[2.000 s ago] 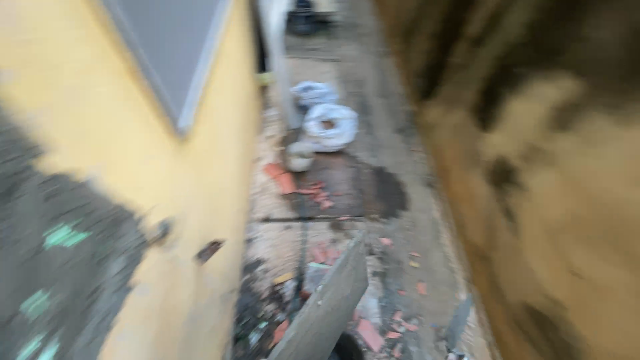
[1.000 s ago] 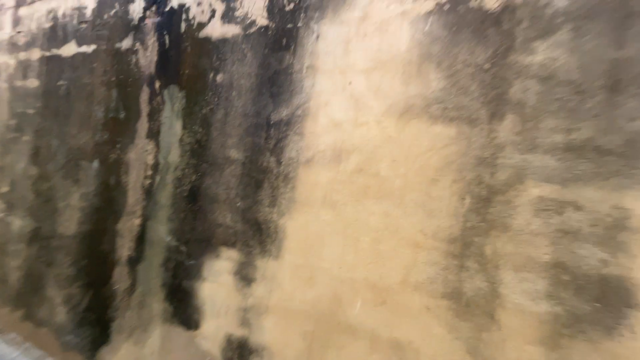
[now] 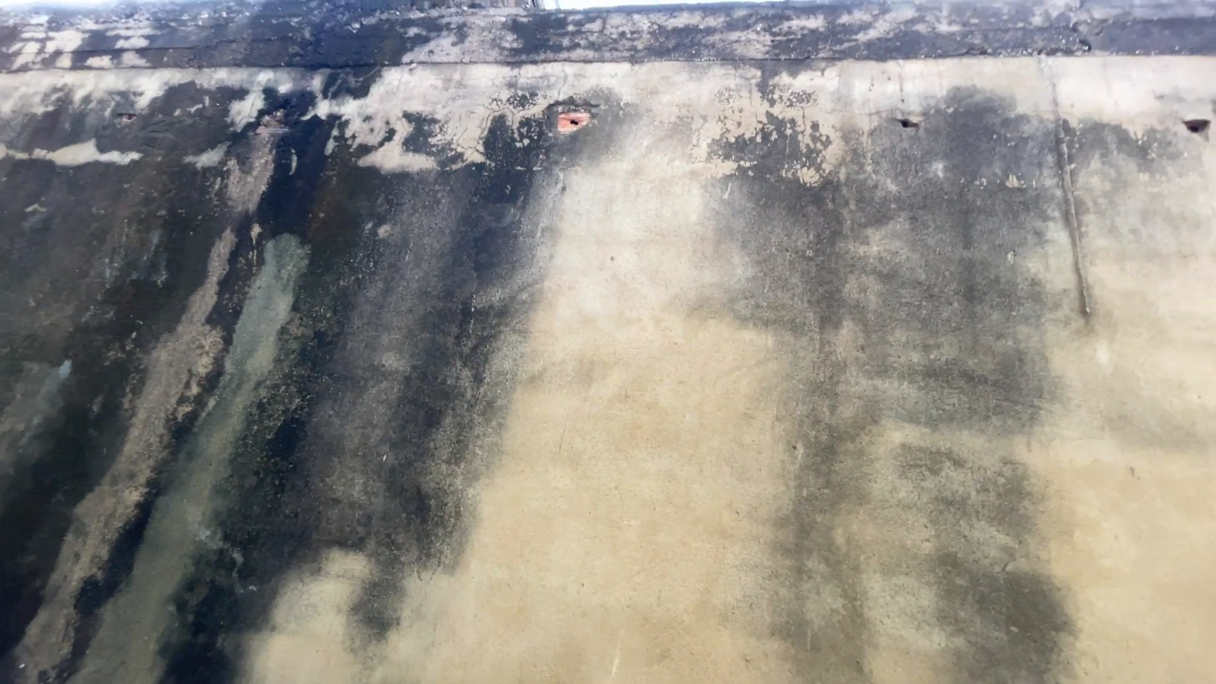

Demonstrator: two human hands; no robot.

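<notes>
Neither my left hand nor my right hand shows in the head view, so what they hold or touch is hidden. A weathered plastered wall takes up almost the whole view. Its surface is yellowish cream with broad black and grey stains, darkest at the left. A greenish-grey streak slants down the left part. Near the top, a small hole with reddish brick opens in the plaster, and a dark hole lies to its right.
A dark stained coping runs along the top of the wall, with a thin strip of bright sky above it. A narrow groove or crack runs down the upper right part of the wall.
The view has swung from a narrow passage with rubble, white sacks and a grey board up to the stained wall. Those things are now out of view.
</notes>
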